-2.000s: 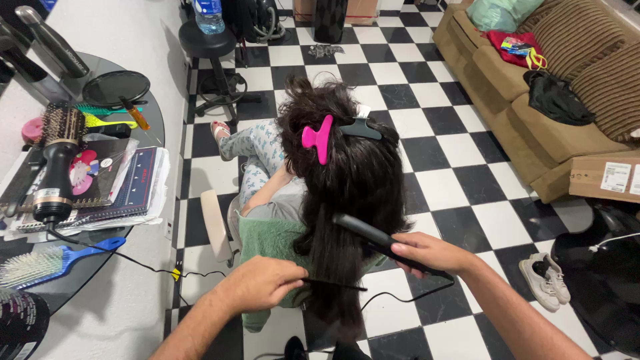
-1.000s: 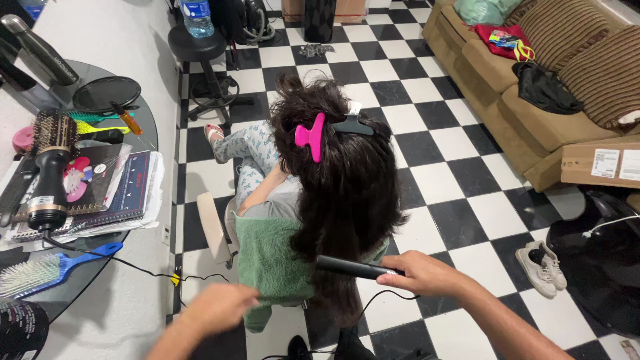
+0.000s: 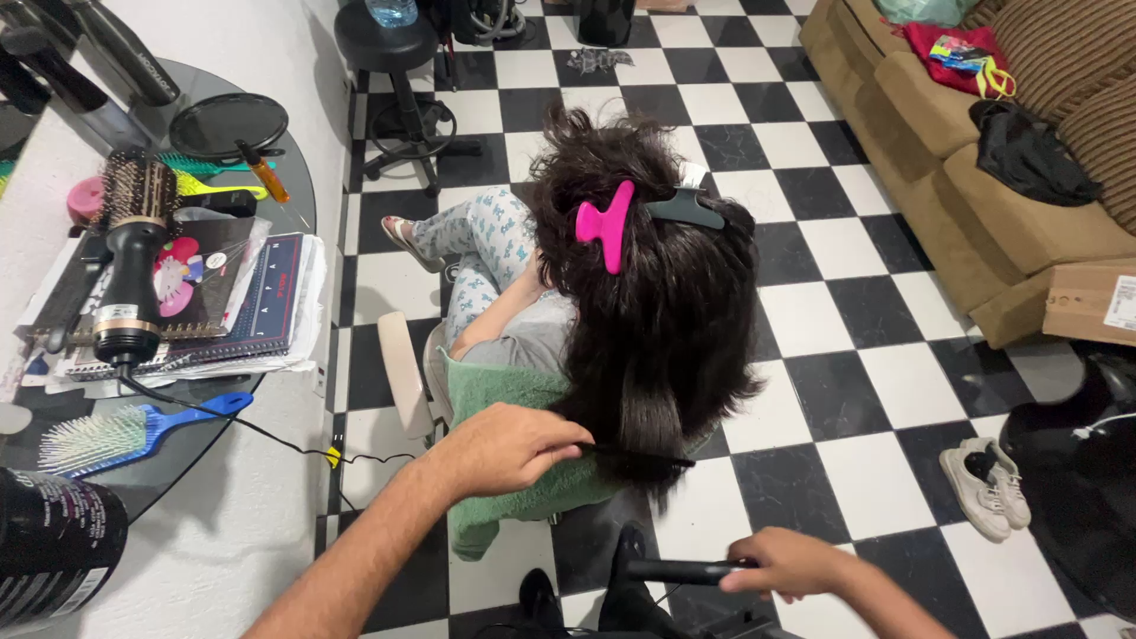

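Observation:
A seated person's long dark hair [image 3: 657,355] hangs down the back, its upper part held by a pink claw clip [image 3: 612,226] and a dark grey claw clip [image 3: 685,210]. My left hand [image 3: 516,446] grips a thin black comb [image 3: 643,458], which lies across the lower hair. Below and to the right, apart from the hair, my right hand [image 3: 785,565] holds a black hair straightener [image 3: 683,571] pointing left. A green towel [image 3: 506,390] covers the person's back and hangs over the chair.
At left, a glass shelf carries a round hot-air brush [image 3: 129,257], notebooks [image 3: 275,302], a blue paddle brush [image 3: 160,430] and a black jar [image 3: 53,541]. A black stool [image 3: 386,40] stands ahead; a brown sofa [image 3: 932,169], cardboard box [image 3: 1092,306] and white sneakers [image 3: 985,488] are at right.
The straightener was at the hair in the earlier frames; my right hand has moved it down and away. My left hand, off the hair one second ago, is back there with the comb.

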